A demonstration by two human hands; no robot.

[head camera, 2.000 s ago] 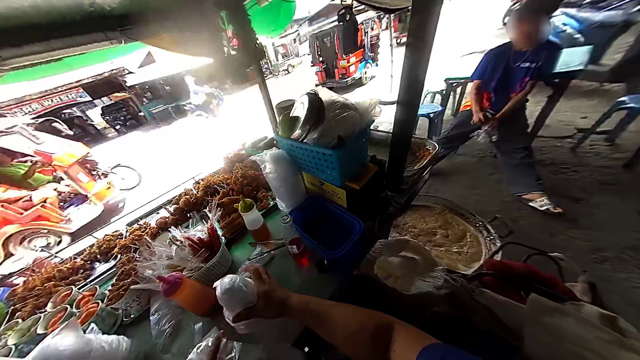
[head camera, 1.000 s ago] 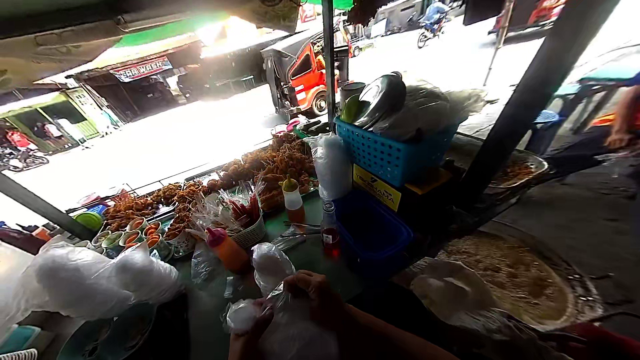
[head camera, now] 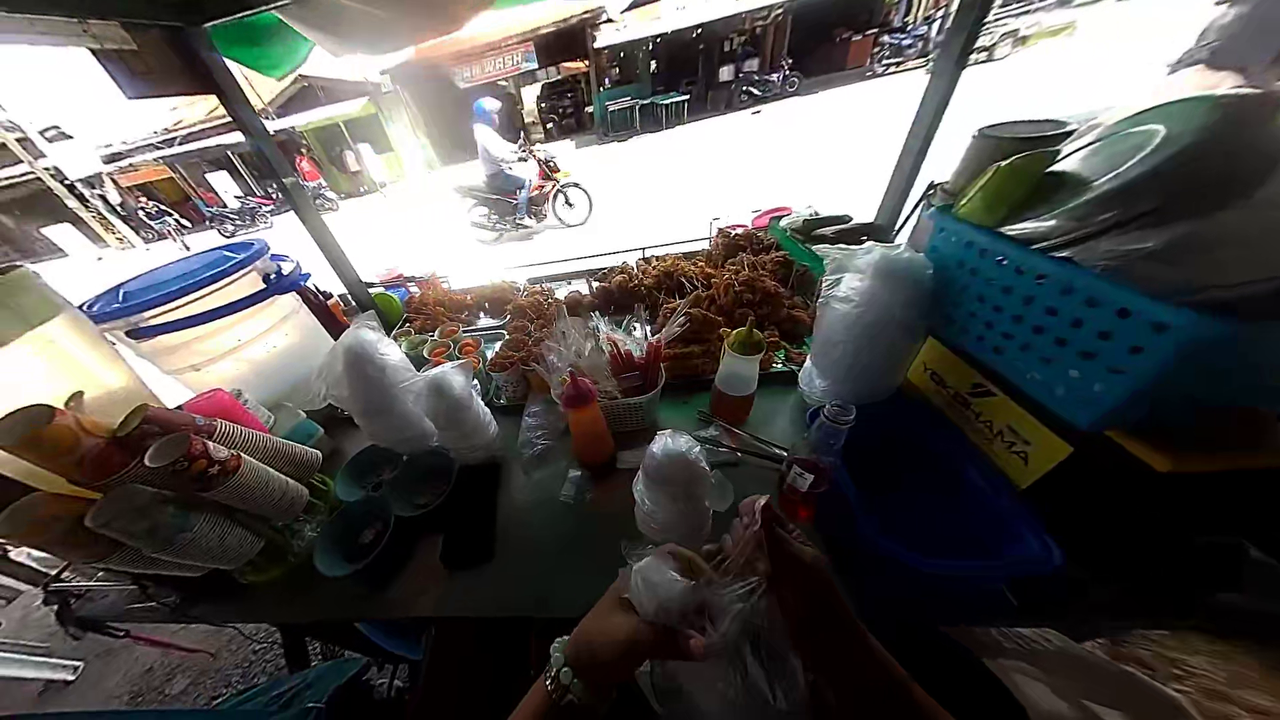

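Note:
My left hand (head camera: 628,632), with a light bracelet at the wrist, grips a clear plastic bag (head camera: 700,590) with something whitish bunched in it. My right hand (head camera: 785,545) closes on the bag's upper right part; what lies inside the bag cannot be made out. Just beyond my hands stands a plastic-wrapped stack of cups or containers (head camera: 675,490). Farther up are an orange squeeze bottle (head camera: 587,422), a bottle with a yellow-green cap (head camera: 738,372) and a glass bottle of red liquid (head camera: 808,465). Thin metal tongs or sticks (head camera: 740,440) lie between them.
Fried food (head camera: 715,290) is heaped along the counter's far side. Stacked paper cups (head camera: 225,475) and dark bowls (head camera: 355,535) stand left, near white buckets with blue lids (head camera: 190,275). A blue tub (head camera: 930,510) and a turquoise basket (head camera: 1050,320) stand right. A motorcycle rider (head camera: 500,165) is on the street.
Two seconds ago my right hand was on a plastic-wrapped stack; now both hands are on the clear bag, as one second ago. The view has swung left.

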